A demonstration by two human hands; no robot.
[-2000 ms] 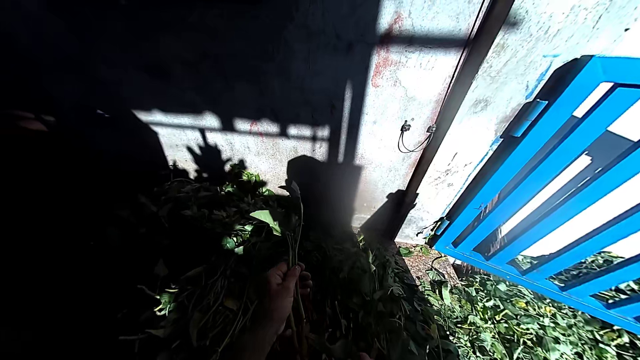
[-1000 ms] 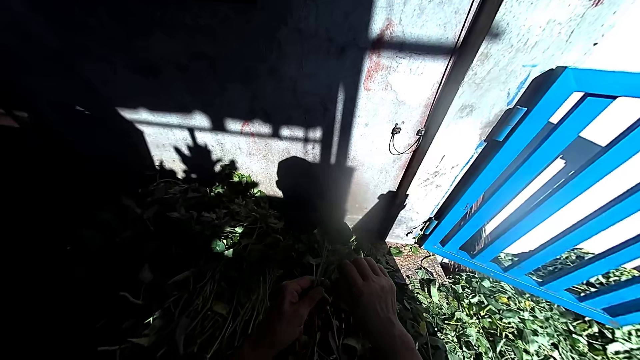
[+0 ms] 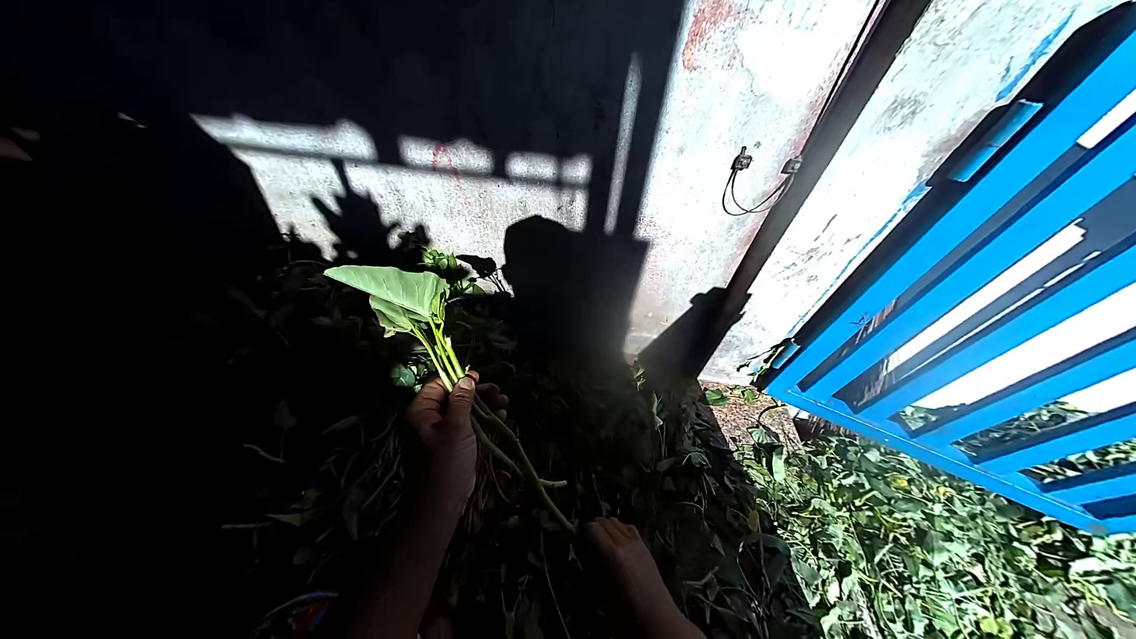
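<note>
A leafy green stem cutting [image 3: 444, 351] stands up out of my left hand [image 3: 453, 408], whose thumb and fingers are closed around its stalks. Sunlight falls on its broad leaves at the top. Its thicker lower stem runs down to the right, where my right hand [image 3: 617, 546] grips the end near the bottom of the view. Beneath both hands lies a heap of cut leafy vines [image 3: 355, 497], mostly in deep shade, so its detail is hard to make out.
Ahead stands a whitewashed wall [image 3: 710, 106] with a dark post [image 3: 816, 169] and a short looped wire [image 3: 741, 200]. At the right is a blue slatted metal gate [image 3: 941, 444], with more leafy vines [image 3: 887, 541] in sunlight below it.
My hands, close together one second ago, are now apart with a stem stretched between them. The lit leaves have come up above my left hand.
</note>
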